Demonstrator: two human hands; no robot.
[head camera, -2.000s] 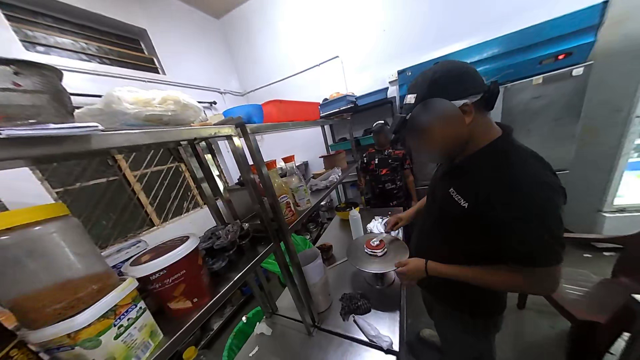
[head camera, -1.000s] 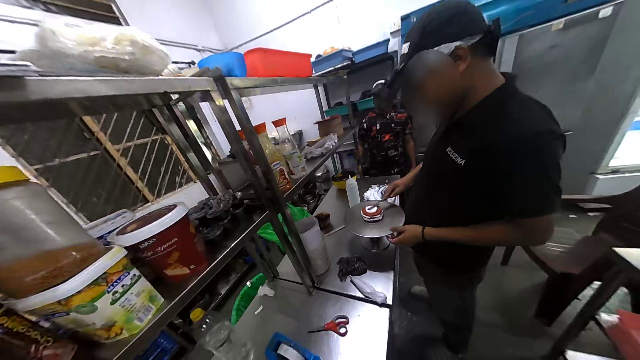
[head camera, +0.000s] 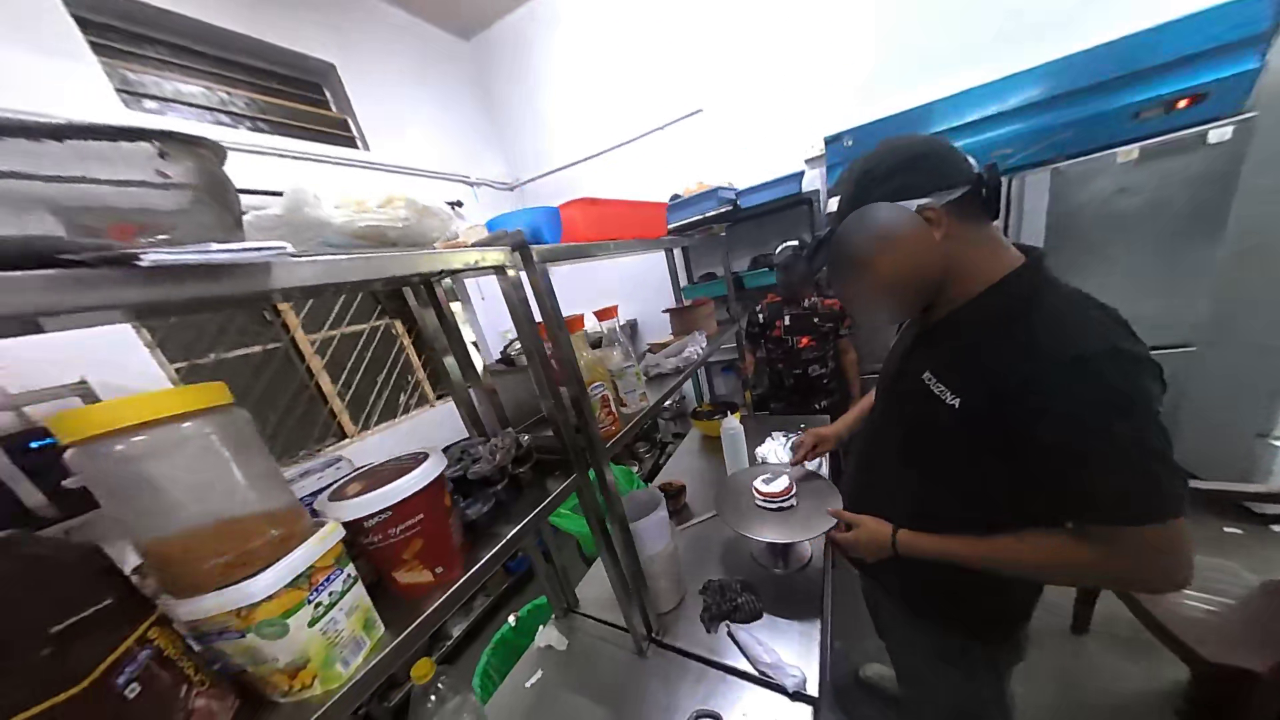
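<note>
Neither my left hand nor my right hand shows in the head view. In front of me a co-worker in a black cap and black shirt (head camera: 1020, 400) bends over a metal cake turntable (head camera: 735, 505). A small round cake with red and white layers (head camera: 774, 491) sits at its middle. One hand of the co-worker holds a thin tool against the cake's top, its tip too small to make out; the other touches the turntable's rim. A white squeeze bottle (head camera: 734, 446) stands behind the turntable. Nearer lie a crumpled black cloth or bag (head camera: 730, 604) and a filled piping bag (head camera: 766, 658).
Steel shelving (head camera: 400, 262) runs along the left, holding a yellow-lidded jar (head camera: 200, 490), a red tub (head camera: 400, 525) and a printed white tub (head camera: 285, 620). A clear pitcher (head camera: 655, 550) stands on the steel table. Another person (head camera: 797, 345) stands farther back. A chair (head camera: 1200, 630) is at right.
The view has swung up and back since one second ago, so the red-handled scissors and blue item on the near table have left the frame. The co-worker stays at the turntable.
</note>
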